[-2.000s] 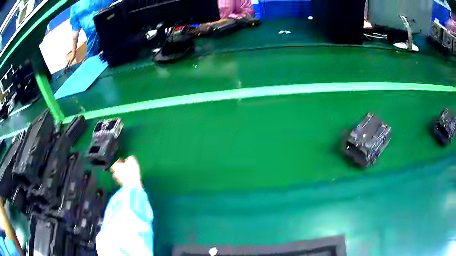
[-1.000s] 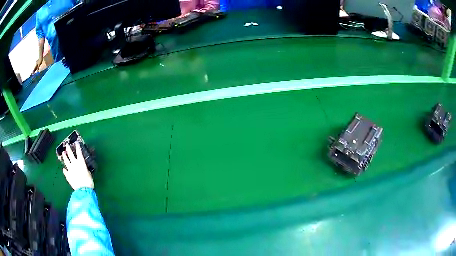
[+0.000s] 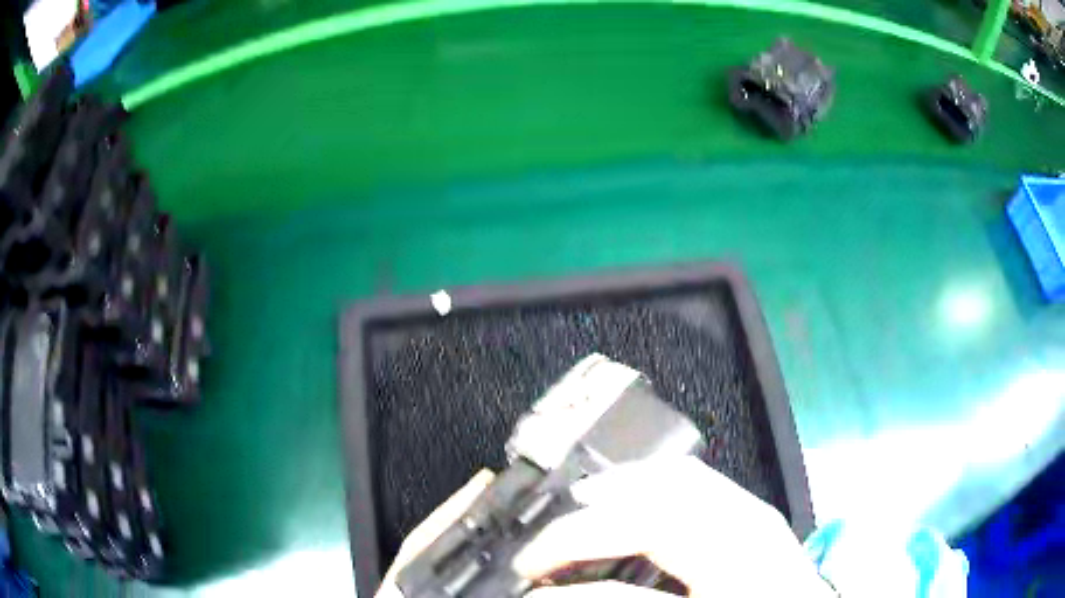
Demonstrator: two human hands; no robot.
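A black housing (image 3: pixel 491 532) with a silver-grey block-like end (image 3: pixel 596 409) is held over the near part of the parts tray (image 3: pixel 771 409). My right hand (image 3: pixel 689 526) grips it from the right, fingers curled around it, blurred and very bright. My left hand (image 3: pixel 450 520) shows only as a strip of fingers along the housing's left side, holding it; the rest is hidden or cut off by the lower edge. The tray is dark grey with a thick rim and a small white mark on the far rim. Many tiny dark parts (image 3: pixel 467 397) fill it.
Upright rows of collected black housings (image 3: pixel 140 292) stand at the left. Two waiting housings (image 3: pixel 785 91) sit on the green belt (image 3: pixel 467 105) at the upper right, the farther one smaller in view. A blue plastic bin (image 3: pixel 1039 234) is at the right edge. A pale line crosses the top.
The view has turned down to the tray. A housing is now held in both hands above it; one second ago one hand was on a housing at the belt's left end.
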